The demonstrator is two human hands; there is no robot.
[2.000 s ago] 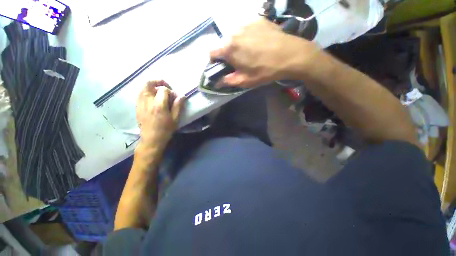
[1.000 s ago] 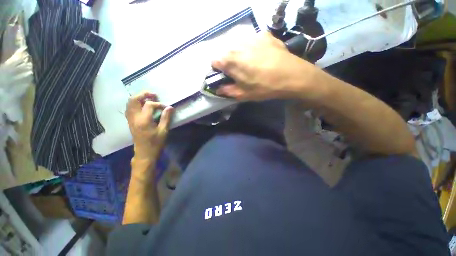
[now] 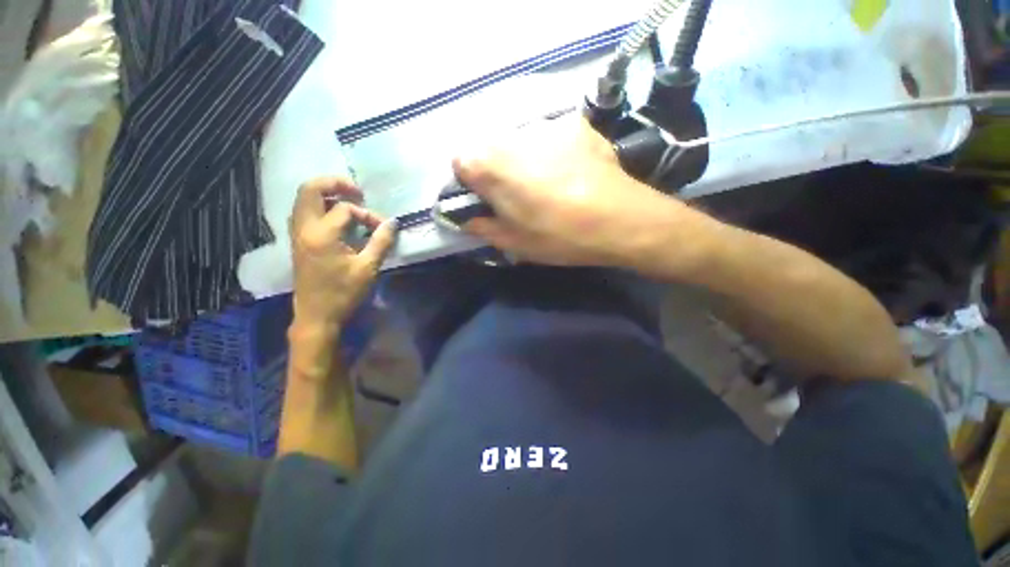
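Observation:
The fabric piece with pale backing lies on the white table, with a dark striped folded edge along its far side. My right hand is closed around the iron, whose tip rests at the near striped edge. The iron's body is mostly hidden under my hand. My left hand is at the near left corner of the piece, thumb and finger pinching the near striped edge just left of the iron's tip.
A pile of pinstriped pieces lies at left, beside white scraps. A hose and white cord run from the iron. A yellow piece is at the far right. A blue crate stands below left.
The view has shifted, so the table and pile sit further right and higher. The iron is closer to my left hand, and the near striped edge now shows between them.

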